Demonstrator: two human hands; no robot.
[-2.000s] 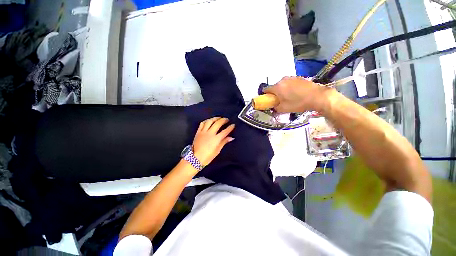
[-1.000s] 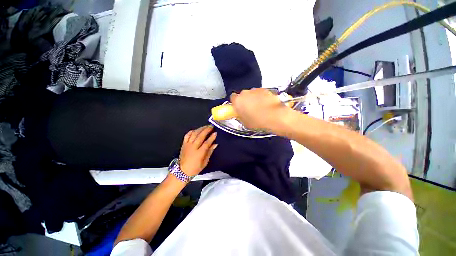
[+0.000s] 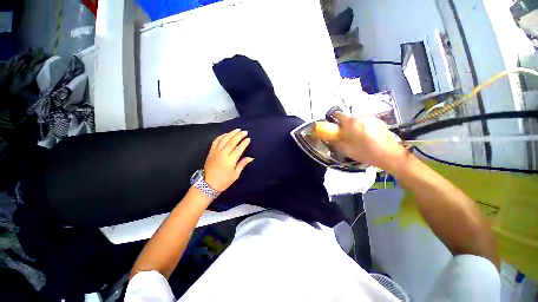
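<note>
A dark navy garment (image 3: 271, 159) lies over the right end of the long black padded form (image 3: 124, 174). One sleeve (image 3: 248, 82) reaches up over the white table (image 3: 194, 65). My left hand (image 3: 226, 160), with a metal watch at the wrist, rests palm down on the garment's left part, fingers a little apart, holding nothing. My right hand (image 3: 368, 141) is closed around the yellow-tan handle of the steam iron (image 3: 312, 144). The iron's pointed silver plate is at the garment's right edge, tip to the left. The garment's underside is hidden.
A white beam (image 3: 112, 71) crosses the table's left side. Grey and patterned garments (image 3: 65, 88) are heaped at left. A black steam hose (image 3: 466, 121) and a yellow-tan hose (image 3: 472, 94) run right from the iron. The metallic iron rest (image 3: 383, 106) is behind my right hand.
The iron in my right hand moved left across the garment, then back right to its edge. My left hand shifted slightly left on the cloth. The view has also shifted.
</note>
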